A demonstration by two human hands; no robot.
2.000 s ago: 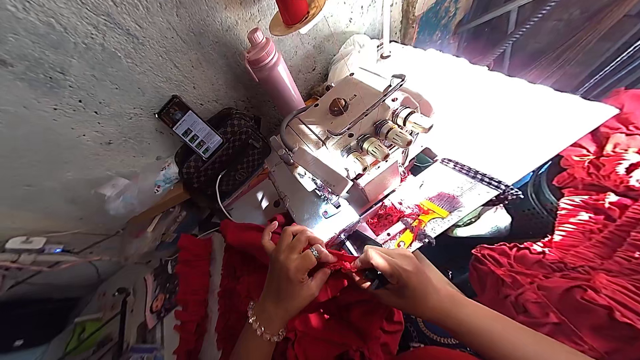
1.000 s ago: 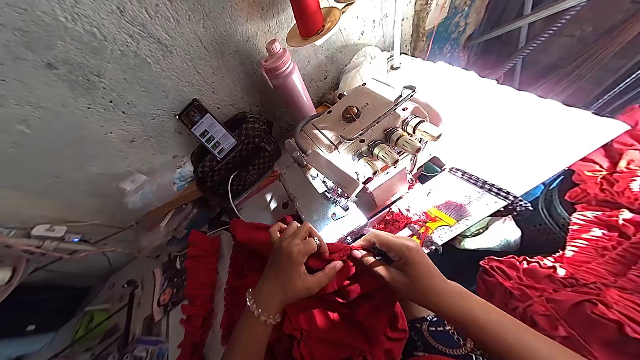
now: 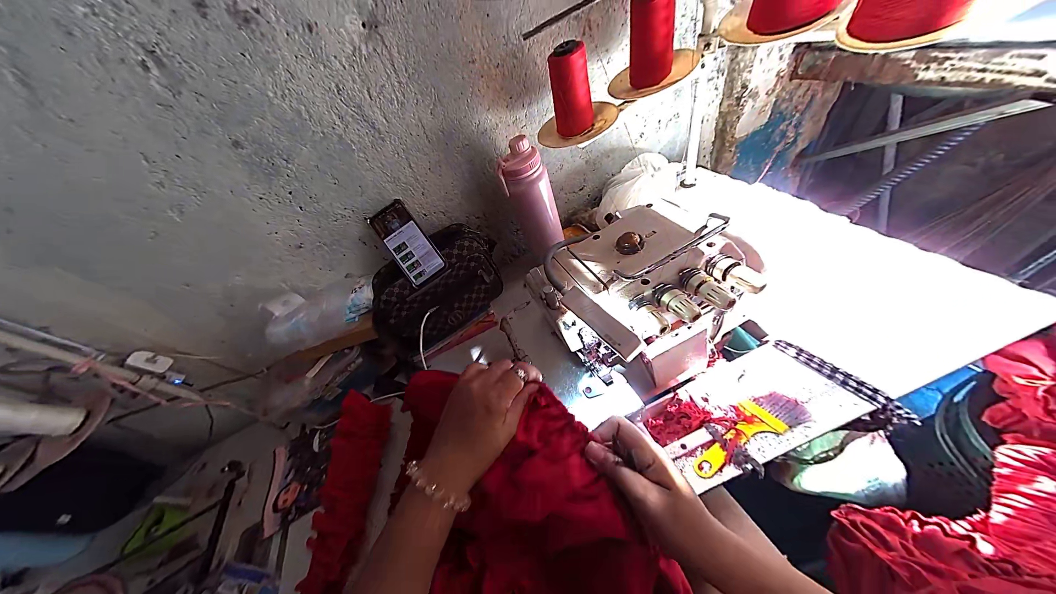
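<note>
Both my hands hold a gathered red fabric garment [image 3: 544, 487] in front of an overlock sewing machine [image 3: 643, 280]. My left hand [image 3: 487, 421], with a ring and a beaded bracelet, grips the cloth's upper edge left of the presser foot [image 3: 596, 384]. The fabric's right edge is pinched between the fingers of my right hand [image 3: 639, 466], lower and further right. A dark object shows among the right fingers, too hidden to name. The cloth lies just short of the machine's needle area. A ruffled red strip [image 3: 351, 487] hangs to the left.
A yellow-handled brush [image 3: 742, 437] lies by red thread scraps [image 3: 681, 419] at the table edge. Behind are a pink bottle [image 3: 532, 198], a phone [image 3: 408, 247] on a checked bag [image 3: 445, 301] and red thread cones [image 3: 571, 91]. More red ruffled fabric [image 3: 932, 536] is at right.
My hands have moved apart along the cloth, which is now spread between them; before, they were close together. The view has shifted so that more thread cones show.
</note>
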